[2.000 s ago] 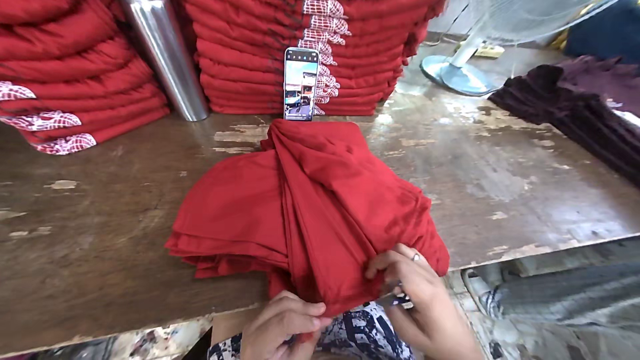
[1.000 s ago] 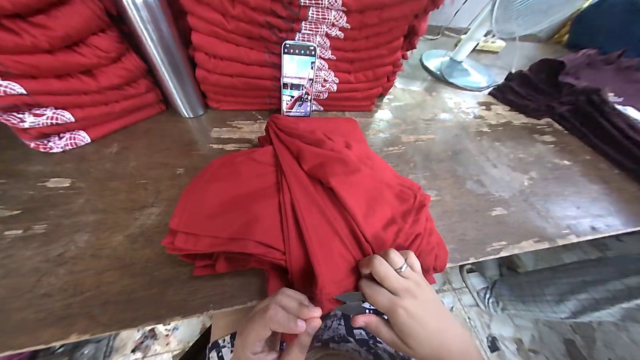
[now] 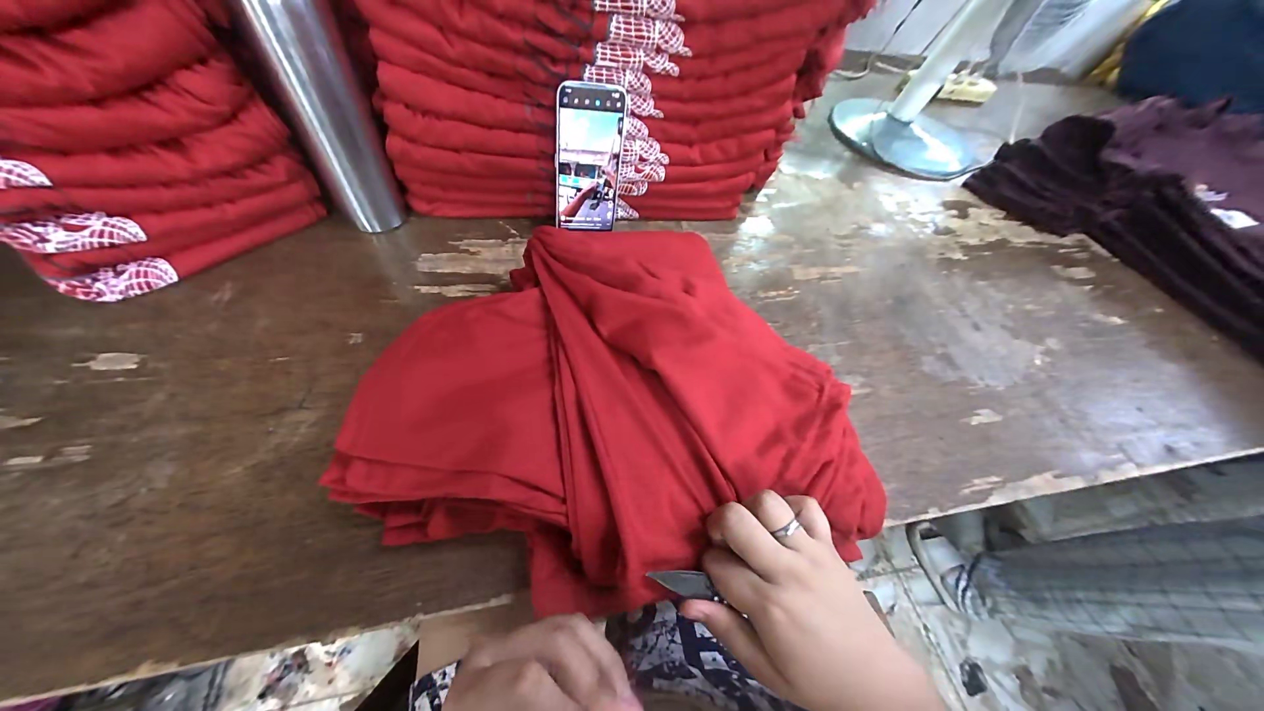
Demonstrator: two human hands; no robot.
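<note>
A pile of red fabric pieces (image 3: pixel 632 395) lies on the wooden table, its near end hanging over the front edge. My right hand (image 3: pixel 780 592) rests on the near right part of the pile, a ring on one finger. A small dark pointed blade (image 3: pixel 683 583), likely thread snips, sticks out between its thumb and fingers; the rest is hidden in the hand. Just below the fabric's near end is my left hand (image 3: pixel 543 671), fingers curled and partly cut off by the frame's bottom edge. Whether it holds anything cannot be seen.
Tall stacks of folded red garments (image 3: pixel 474 148) stand behind, with a metal pole (image 3: pixel 326 118) between them. A lit smartphone (image 3: pixel 591 158) leans upright there. A fan base (image 3: pixel 904 138) and dark purple fabric (image 3: pixel 1116 197) are at the right. The worn table edge (image 3: pixel 1066 479) runs along the front.
My left hand has moved down, away from the fabric's near edge and the blade. My right hand has stayed at the fabric's near right part.
</note>
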